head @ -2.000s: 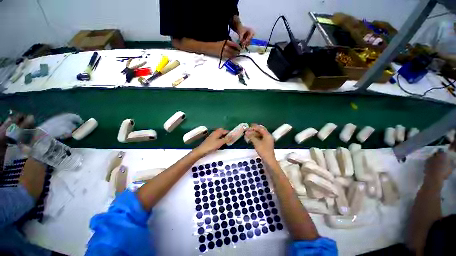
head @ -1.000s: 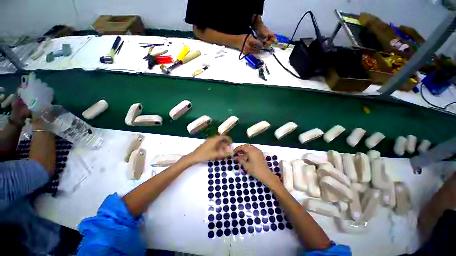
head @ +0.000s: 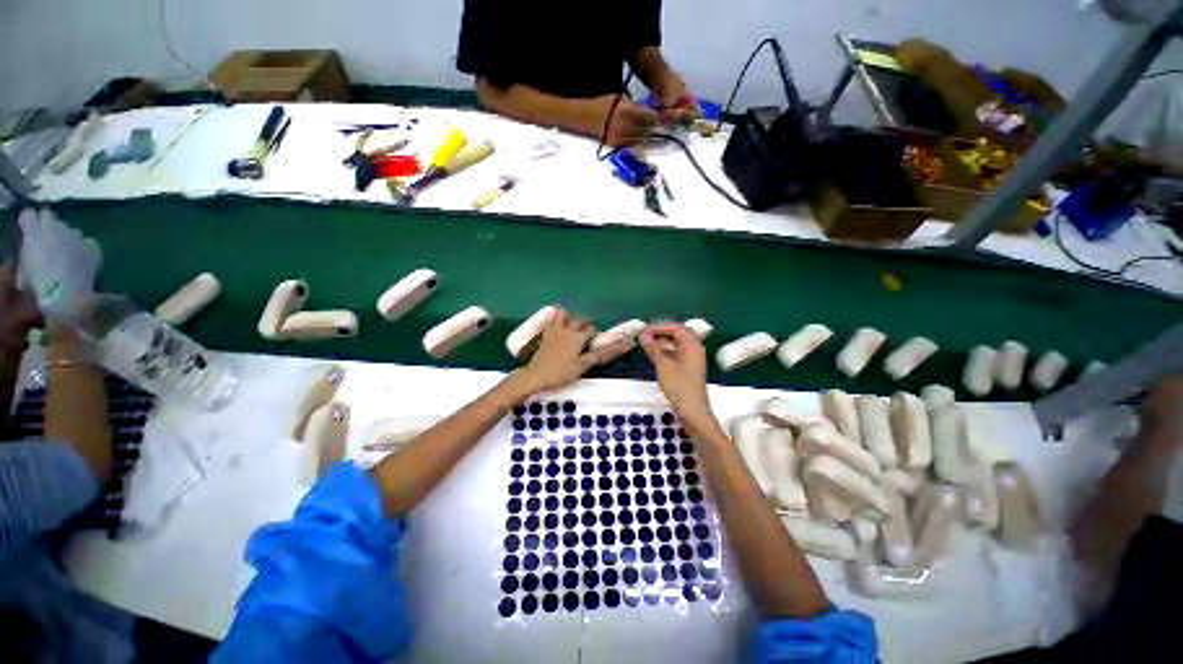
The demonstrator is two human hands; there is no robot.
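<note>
My left hand [head: 559,353] is over the near edge of the green conveyor, its fingers on the left end of a cream plastic housing [head: 616,340]. My right hand [head: 676,353] is at the right end of that housing, fingertips close together; whether a pad is between them is too small to tell. The clear sheet of black round pads [head: 603,512] lies flat on the white bench below my hands, with gaps in its top row. Another housing [head: 531,330] lies just left of my left hand.
More housings [head: 455,332] lie spaced along the belt [head: 519,260]. A heap of housings [head: 843,474] is right of the sheet. A neighbour at left has a clear bottle [head: 162,353]. A person works across the belt; another arm shows at right.
Both my hands have moved from the top of the pad sheet forward to a housing on the belt. The belt housings have shifted left in view, and the camera view has moved slightly.
</note>
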